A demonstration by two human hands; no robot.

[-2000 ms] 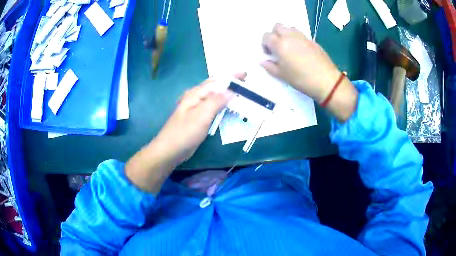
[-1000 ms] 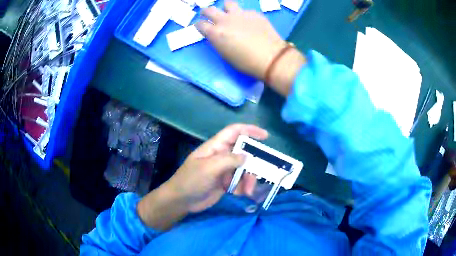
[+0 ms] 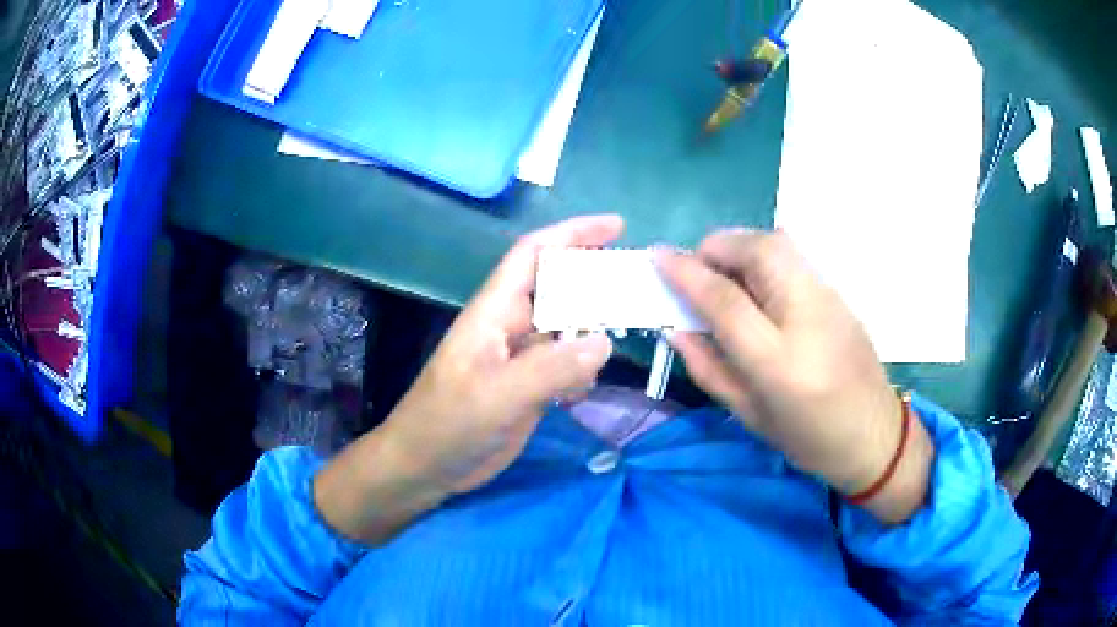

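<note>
A palm-wide white unit [image 3: 606, 289] is held above the bench edge, with a plain white face showing and small teeth along its lower edge. A white strip [image 3: 661, 366] hangs from its lower right. The dark slot is not visible. My left hand [image 3: 484, 355] grips the unit's left end, fingers behind and thumb at the lower edge. My right hand [image 3: 784, 349] is at its right end, with fingertips on the white face and thumb below. Whether the white face is a separate cover piece cannot be told.
The blue tray [image 3: 404, 110] at upper left holds white pieces [image 3: 288, 47]. A large blue bin [image 3: 123, 233] of units stands far left. A white sheet stack [image 3: 876, 184], brass nozzle [image 3: 745, 86], white scraps [image 3: 1035, 147], black pen-shaped tool [image 3: 1051, 294] and hammer handle [image 3: 1060, 398] lie right. A clear bag [image 3: 1096, 429] is at far right.
My right hand has come back from the blue tray to the unit. The dark slot, visible before, is now covered by a plain white face. The view has shifted slightly.
</note>
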